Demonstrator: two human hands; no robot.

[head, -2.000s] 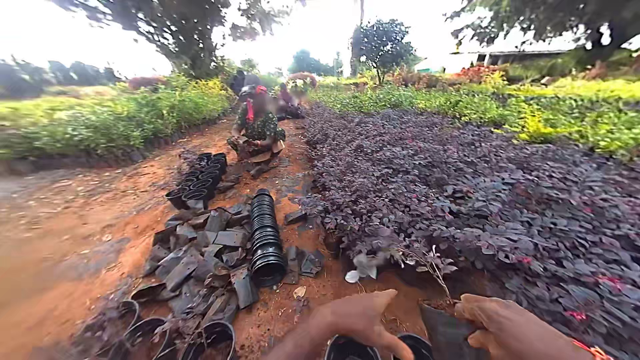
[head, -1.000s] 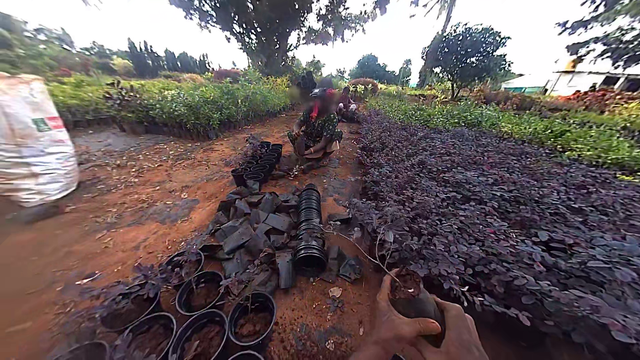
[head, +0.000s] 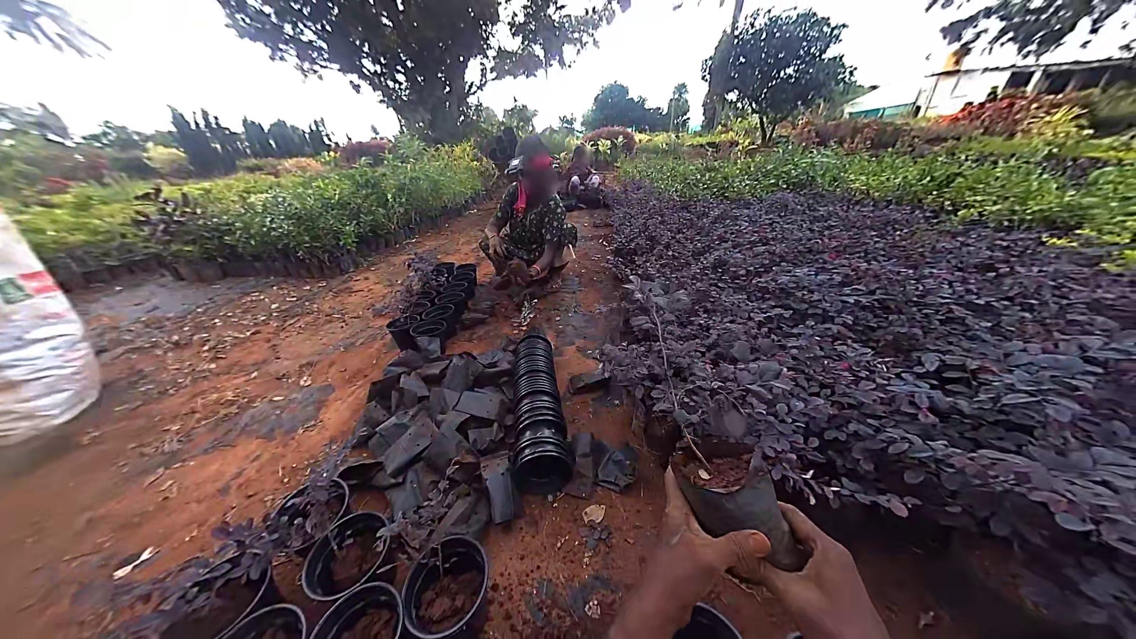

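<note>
Both my hands grip a black plastic nursery grow bag (head: 741,510) filled with red soil, at the lower right. From its tilted top a thin-stemmed seedling (head: 667,368) with dark leaves leans up and left. My left hand (head: 688,550) holds the bag's left side, its thumb across the front; my right hand (head: 821,568) wraps the lower right side. Below them, the rim of a black plastic pot (head: 707,621) shows partly at the bottom edge. Black pots with soil (head: 446,590) stand at the lower left, some with dark-leaved plants.
A row of nested black pots (head: 539,408) lies beside a heap of empty black grow bags (head: 435,417). Farther off, a person (head: 532,222) squats by more black pots (head: 430,328). Dense purple-leaved plants (head: 887,355) fill the right; a white sack (head: 40,346) stands left.
My left hand was stretched out, apart from the bag, two seconds ago; now both hands hold the bag. The view has swung left.
</note>
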